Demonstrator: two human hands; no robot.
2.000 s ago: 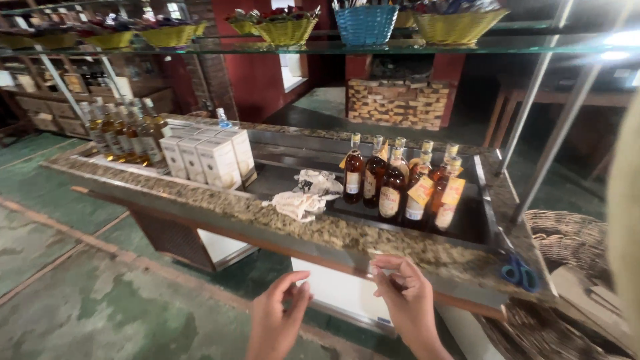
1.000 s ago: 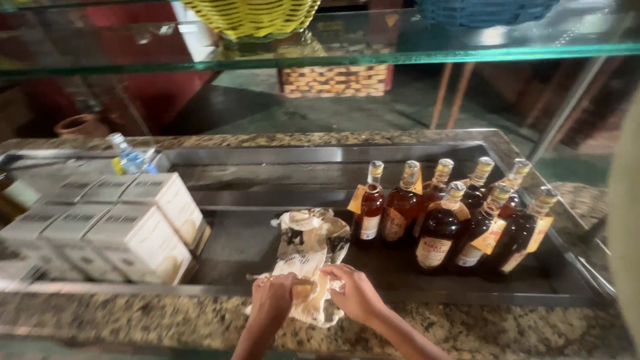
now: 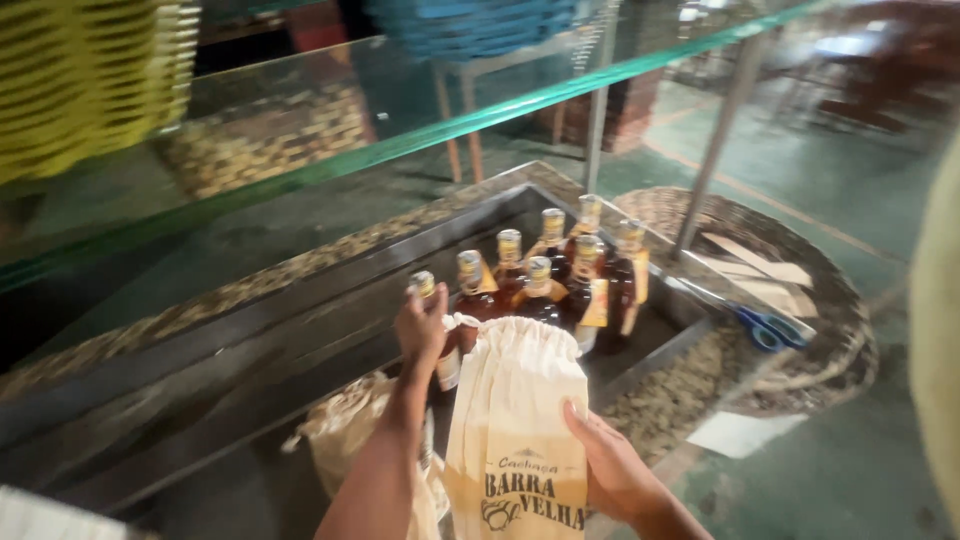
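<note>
My left hand (image 3: 421,322) is closed around the neck of the leftmost amber glass bottle (image 3: 448,367), just below its cap. My right hand (image 3: 611,465) holds a cream cloth drawstring bag (image 3: 517,420) by its right side; dark print marks its front and its gathered mouth faces up. Beyond the bag, several more amber bottles (image 3: 540,296) with yellow tags stand upright in the dark recessed tray. Another cloth bag (image 3: 349,427) lies crumpled to the left, partly behind my left forearm.
A glass shelf (image 3: 450,127) crosses above, carrying a yellow basket (image 3: 90,82) and a blue basket (image 3: 480,26). Blue-handled scissors (image 3: 769,328) lie at the granite rim's right. Beyond them is a round wicker piece (image 3: 840,322) with pale strips.
My left hand has gone from the cloth bags to a bottle's neck. My right hand has lifted a bag in front of the bottles. The view has swung right.
</note>
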